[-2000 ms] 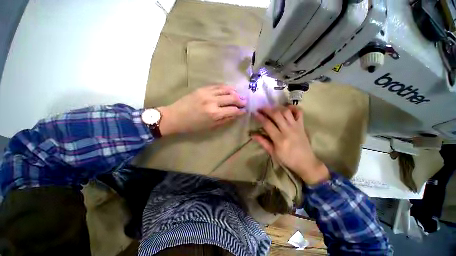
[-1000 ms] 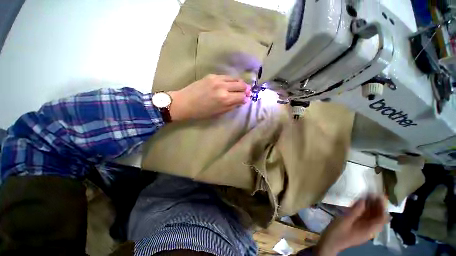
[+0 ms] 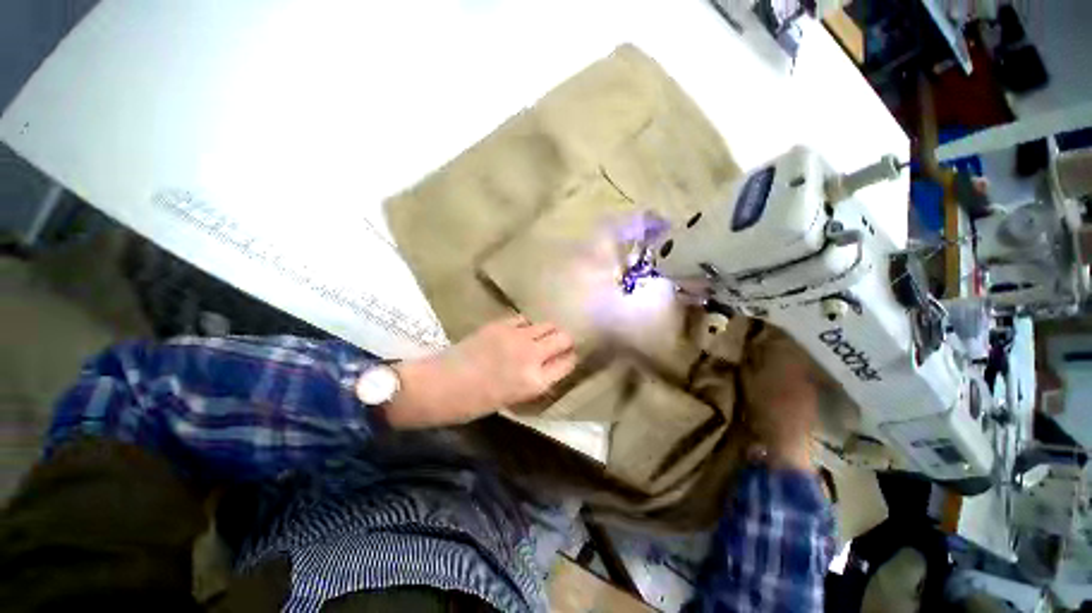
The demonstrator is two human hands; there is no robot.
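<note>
The khaki garment panel (image 3: 479, 204) lies spread on the white table under the needle, its near right part bunched and hanging over the front edge. A squarish patch pocket (image 3: 539, 258) lies on it. The presser foot and needle (image 3: 637, 278) are in violet-white light, on the cloth. My left hand (image 3: 515, 365) lies on the cloth left of and below the needle, fingers curled; whether it grips cloth is unclear. My right hand (image 3: 784, 395) is blurred at the bunched cloth right of the needle; its fingers cannot be made out.
The white brother sewing machine (image 3: 826, 287) stands right of the needle, with a control panel (image 3: 940, 451) at its right end. The white table (image 3: 275, 132) has a printed ruler (image 3: 275, 269) along its front edge. Other machines (image 3: 1030, 246) stand at the far right.
The view has swung, showing more table and workshop. My right hand has come back from the lower right to the cloth beside the machine. The cloth's near right part is more bunched.
</note>
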